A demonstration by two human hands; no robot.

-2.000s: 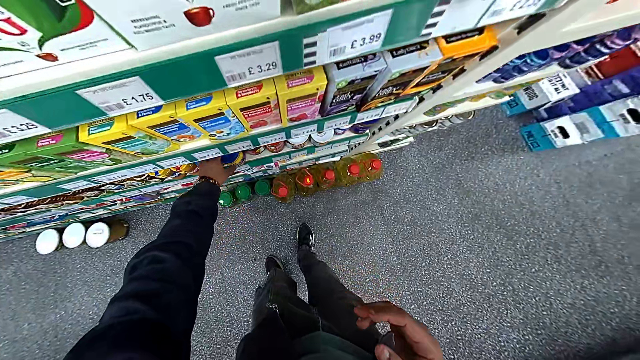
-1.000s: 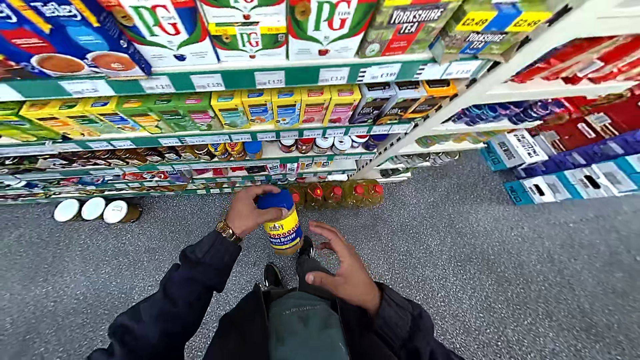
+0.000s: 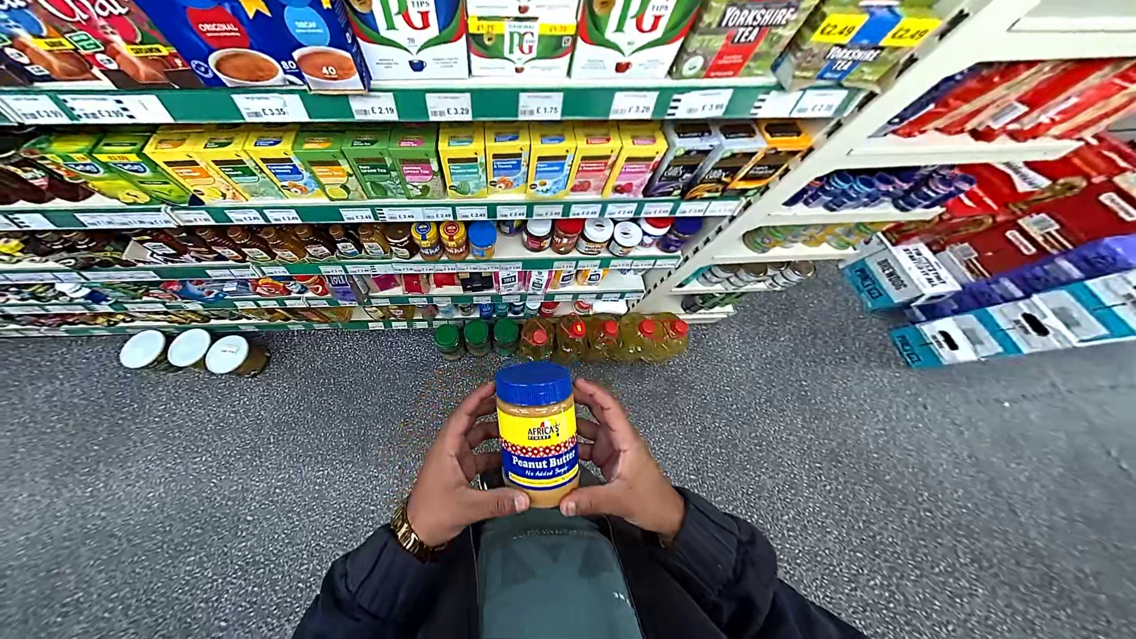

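A peanut butter jar (image 3: 538, 435) with a blue lid and a yellow and blue label stands upright between my hands, its label facing me. My left hand (image 3: 466, 470) grips its left side, thumb near the base and fingers curled behind. On the opposite side my right hand (image 3: 621, 466) holds it the same way. Beyond the jar, a similar blue-lidded jar (image 3: 482, 240) sits on a middle shelf beside several smaller jars.
Tea boxes (image 3: 522, 44) fill the upper shelves. Bottles with red caps (image 3: 608, 337) and green-lidded jars (image 3: 477, 337) stand on the floor by the shelving, white-lidded tubs (image 3: 191, 349) at the left. Blue and white cartons (image 3: 1021, 319) lie at the right.
Two seconds ago my left hand reached into the shelf and my right hand was empty. A second ago my left hand held the jar, tilted; now both hands hold it upright.
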